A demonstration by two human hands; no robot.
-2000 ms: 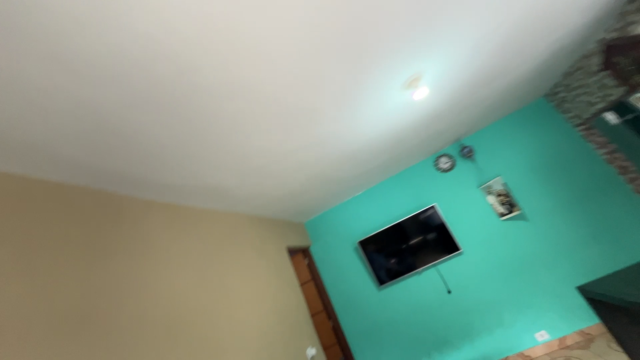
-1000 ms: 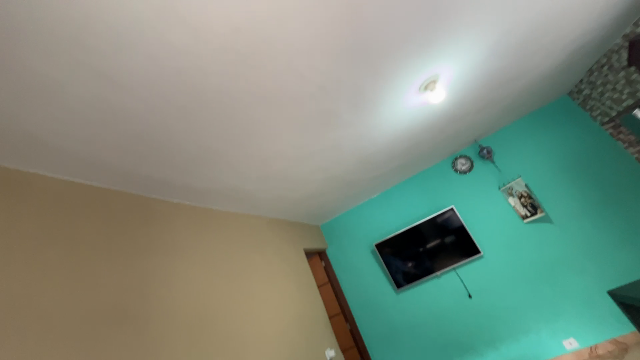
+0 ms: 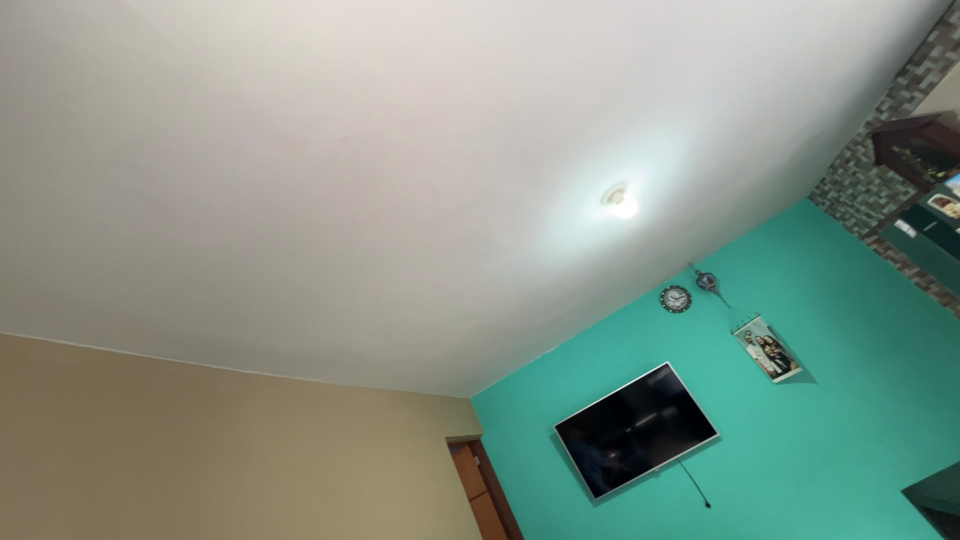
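Note:
Neither my left hand nor my right hand shows in the head view, so what they hold or touch is hidden. The view is tilted and takes in mostly a white ceiling (image 3: 337, 187) with a lit bulb (image 3: 622, 202) in a round holder. On the turquoise wall (image 3: 825, 420) hangs a flat television (image 3: 637, 430) with a dark screen and a cable (image 3: 694, 484) dangling below it. A round wall clock (image 3: 676, 299), a hanging ornament (image 3: 706, 281) and a hanging picture (image 3: 767, 349) are above and to its right.
A beige wall (image 3: 225, 450) fills the lower left, beside a wooden door (image 3: 480, 491) in its frame. At the right are a mosaic-patterned wall (image 3: 862, 184), a dark wooden house-shaped piece (image 3: 919, 146) and a dark-green surface (image 3: 930, 236). A dark corner of something (image 3: 937, 495) shows lower right.
The view has shifted somewhat, and the mosaic-patterned wall at the right shows more than one second ago. No hand shows in any of the frames.

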